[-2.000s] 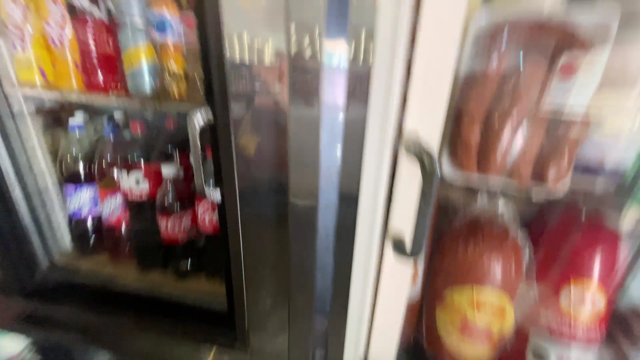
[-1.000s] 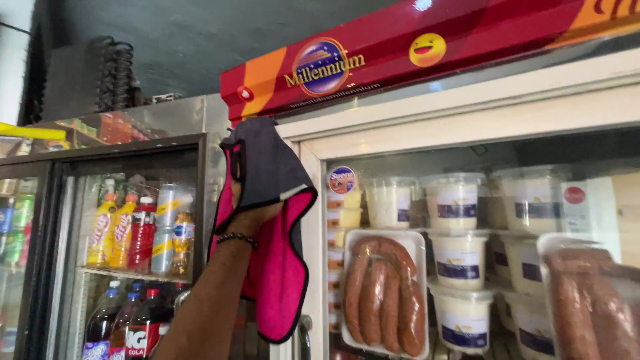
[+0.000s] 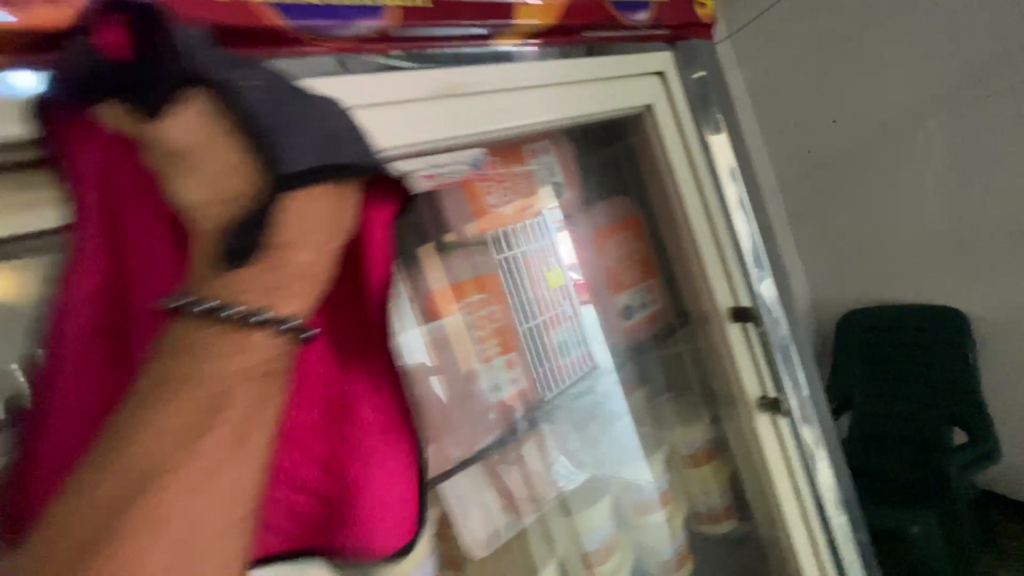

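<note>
My left hand (image 3: pixel 196 156), blurred by motion, is raised at the upper left, with a beaded bracelet around the wrist. It grips a cloth (image 3: pixel 344 472) with a bright pink side, a dark grey side and black edging. The cloth hangs down behind and beside my forearm, close to the cream door frame (image 3: pixel 512 100) of a glass-fronted fridge. How far the cloth touches the frame is hard to tell. Through the glass door (image 3: pixel 576 416) packaged goods with orange labels (image 3: pixel 628 268) show, mixed with reflections of a white grille. My right hand is out of view.
A red printed sign band (image 3: pixel 480 24) runs along the fridge's top. Metal trim (image 3: pixel 740 208) edges its right side. A dark green plastic chair (image 3: pixel 904 400) stands at the right by a grey wall (image 3: pixel 888 152). White tubs (image 3: pixel 592 520) are low behind the glass.
The view has swung far to the right, from the drinks fridge and sausage packs to the fridge's right end. My left hand, unseen two seconds ago, still holds the cloth it held one second ago.
</note>
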